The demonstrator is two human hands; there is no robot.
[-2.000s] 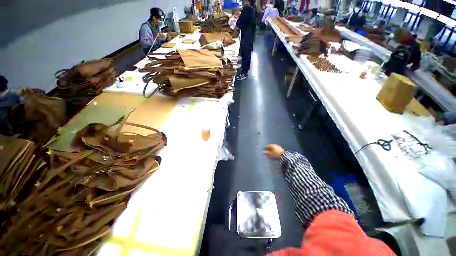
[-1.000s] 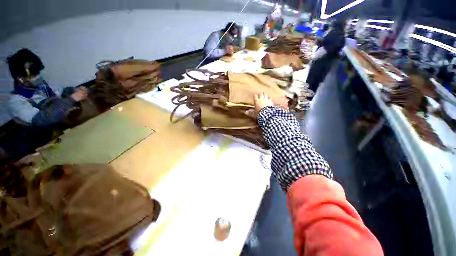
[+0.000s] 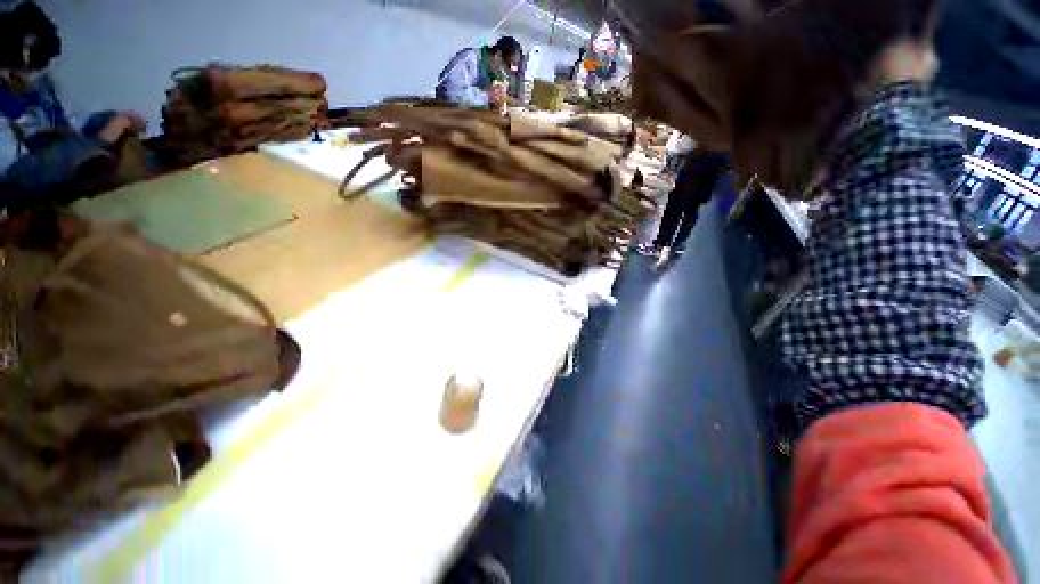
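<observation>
My right hand (image 3: 904,63) is raised at the upper right, its arm in a checked sleeve with a red-orange upper part. It holds a brown bag (image 3: 741,86) up in the air; the bag hides most of the fingers. My left hand is not in view. A stack of brown bags (image 3: 513,171) lies on the white table ahead. The glue bottle (image 3: 461,403), small and amber, stands on the table near its right edge.
More brown bags (image 3: 137,331) lie at the left. A green board (image 3: 194,211) rests on a tan cardboard sheet (image 3: 342,245). Another bag stack (image 3: 245,103) is behind. People are at the far left and beyond the table. A dark floor aisle (image 3: 650,434) runs along the right.
My right hand, earlier on top of the bag stack, has moved up and right and now holds a brown bag. The camera view has shifted.
</observation>
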